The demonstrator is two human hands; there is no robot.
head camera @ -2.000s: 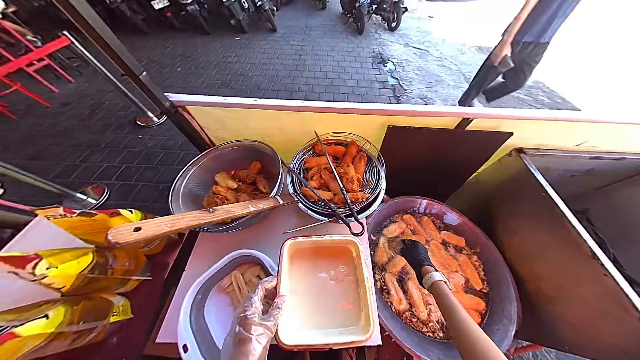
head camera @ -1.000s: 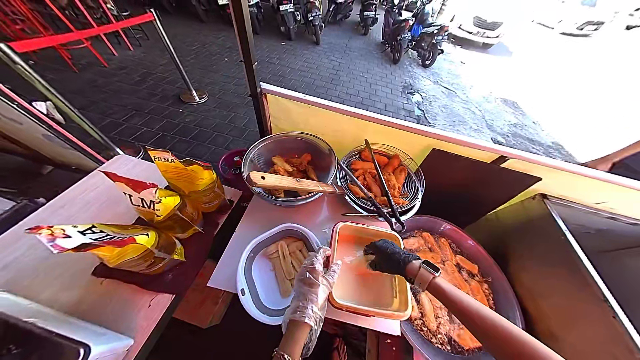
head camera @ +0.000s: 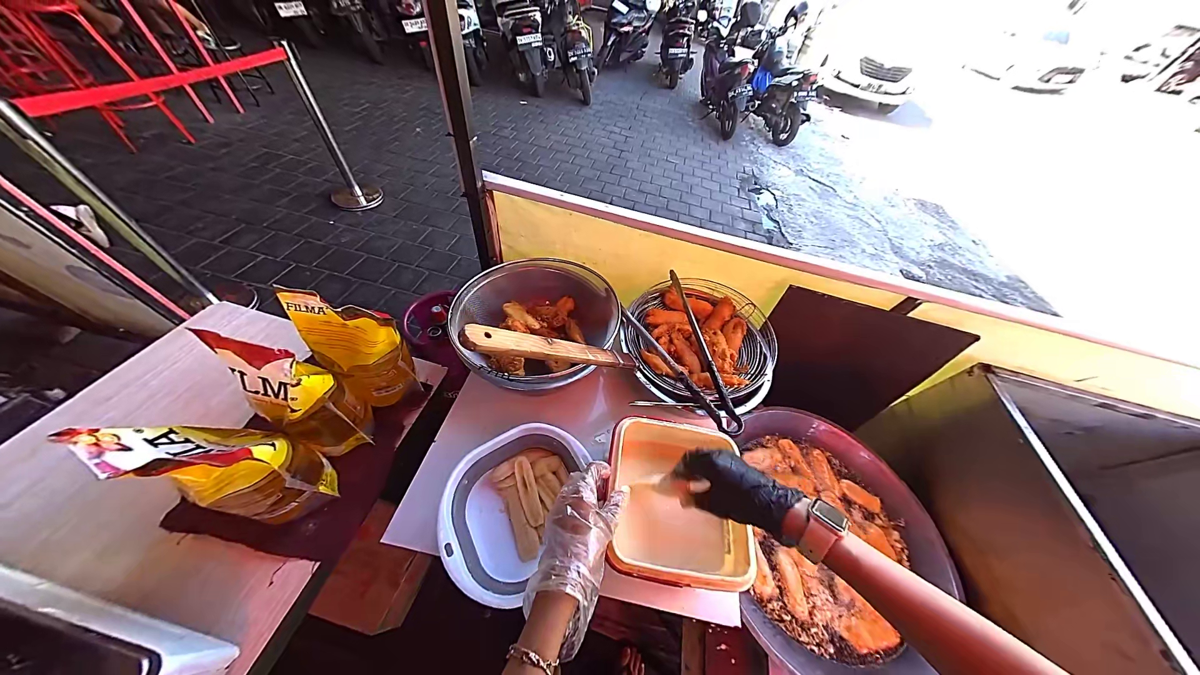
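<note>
My left hand (head camera: 577, 534), in a clear plastic glove, grips the left rim of a rectangular plastic tub (head camera: 680, 562) of pale batter. Over the batter is my right hand (head camera: 736, 492) in a black glove, its fingertips near the surface; whether they hold anything is unclear. Peeled banana pieces (head camera: 530, 487) lie in a grey and white basin (head camera: 455, 525) left of the tub. At the right, battered pieces (head camera: 792, 577) fry in a large pan (head camera: 923, 544) of bubbling oil. Metal tongs (head camera: 696, 366) rest across a wire strainer of fried pieces (head camera: 722, 328).
A mesh strainer (head camera: 600, 300) with fried food has a wooden handle (head camera: 544, 347) across it. Several yellow oil pouches (head camera: 319, 412) stand on the left table (head camera: 122, 403). A metal box (head camera: 994, 497) borders the pan at right; a yellow partition (head camera: 609, 234) runs behind.
My right hand, over the frying pan two seconds ago, has moved left to the batter tub. My left hand stays at the tub's left rim. The view has shifted.
</note>
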